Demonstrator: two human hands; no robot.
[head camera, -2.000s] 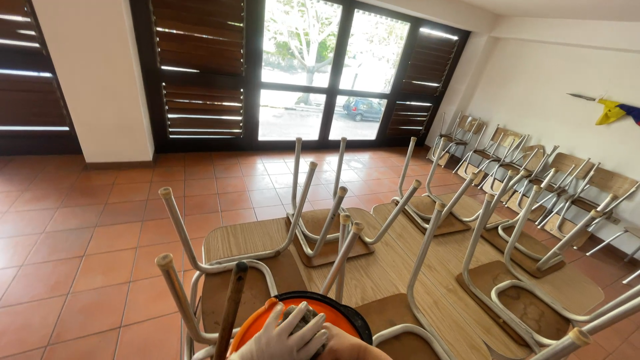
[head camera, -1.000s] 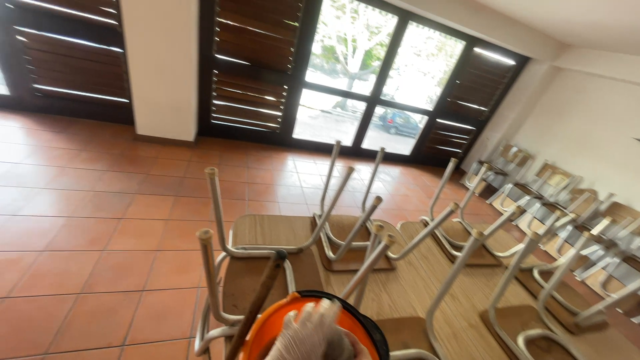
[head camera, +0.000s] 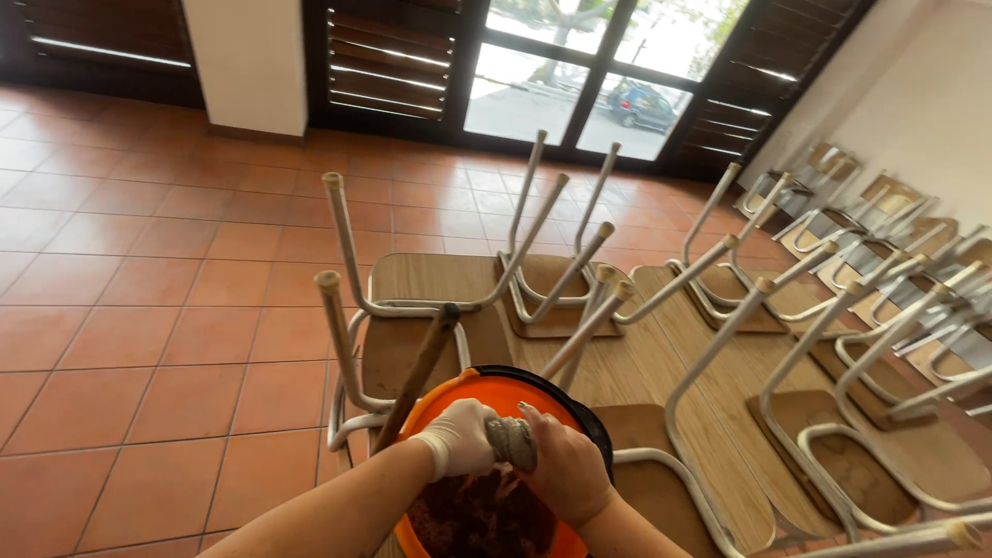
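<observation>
Over an orange plastic bucket (head camera: 497, 390), both hands grip a twisted grey wet cloth (head camera: 511, 443). My left hand (head camera: 459, 439), in a whitish glove, closes on its left end. The bare right hand (head camera: 564, 463) wraps around the other end. Dark liquid (head camera: 480, 515) with some foam lies inside the bucket, below the cloth. A black rim or second container edge (head camera: 593, 422) shows along the bucket's right side. Against the bucket's left side leans a wooden stick (head camera: 418, 372) with a dark tip.
Upturned chairs with metal legs (head camera: 346, 240) rest on wood-topped tables (head camera: 697, 380) ahead and to the right. More chairs (head camera: 883, 194) line the right wall. Terracotta floor tiles (head camera: 163, 310) spread out at the left. Beyond are a pillar (head camera: 252, 66) and glass doors (head camera: 577, 85) between dark shutters.
The bare right hand and the grey cloth, now gripped by both hands, show plainly above the bucket. Earlier the gloved hand covered much of that spot. The view has shifted left and tilted.
</observation>
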